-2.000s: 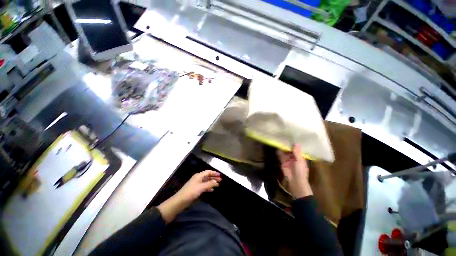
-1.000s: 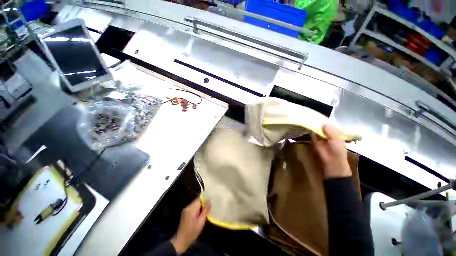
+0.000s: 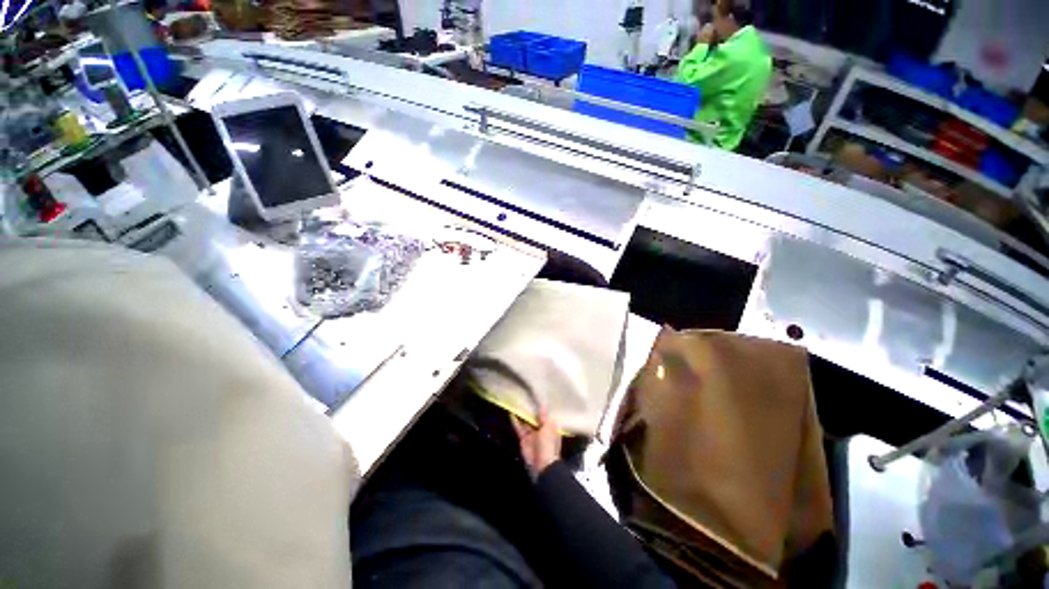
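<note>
A beige bag [image 3: 561,351] with a yellow-bound edge lies to the right of the white table's edge. My right hand [image 3: 541,443] holds it at the yellow edge nearest me, with part of the fingers hidden by the cloth. A large beige cloth panel [image 3: 161,426], very close to the camera, fills the left foreground and hides the machine area. My left hand is not in view.
Brown bags [image 3: 730,443] are stacked to the right. A crumpled clear bag of fittings [image 3: 345,270] and loose brown pieces [image 3: 464,249] lie on the white table [image 3: 443,316], near a control panel [image 3: 276,159]. A person in green [image 3: 732,81] is beyond the long counter.
My right hand has moved left and down from the raised bag to the edge of the lower bag. The large beige panel has come up at left. My left hand has gone out of view.
</note>
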